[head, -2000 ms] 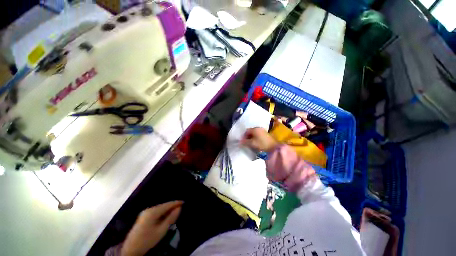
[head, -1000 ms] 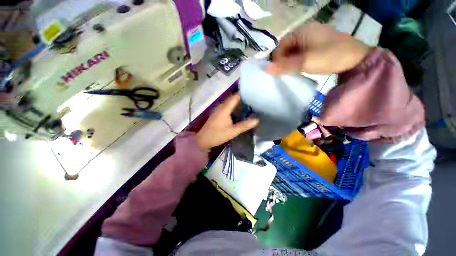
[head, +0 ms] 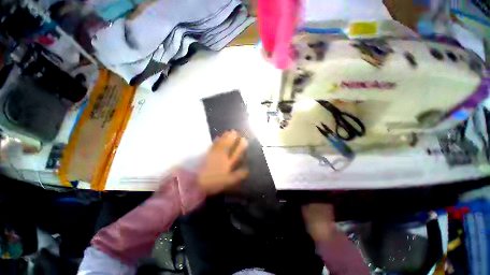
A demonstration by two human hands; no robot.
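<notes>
A dark strip (head: pixel 225 110) of cloth lies on the white sewing table, left of the needle area, and runs down over the front edge toward my lap. My left hand (head: pixel 224 164) rests on top of its middle, fingers spread a little and not closed round it. My right hand (head: pixel 321 219) is low at the right, below the table edge, blurred and dark; whether it holds anything cannot be told. The sewing machine (head: pixel 376 91) stands right of the strip, its needle area washed out by glare.
Black-handled scissors (head: pixel 346 124) and blue thread snips (head: pixel 337 144) lie on the machine bed. A pink tassel (head: pixel 278 32) hangs at the machine's left end. Stacked pale pieces (head: pixel 172 32) lie at the back left. An orange-edged brown strip (head: pixel 102 126) lies at the left.
The view has swung left from the blue basket to the table. The pale and dark cloth between my hands is gone from view. My left hand is now on a dark strip; my right hand is lower.
</notes>
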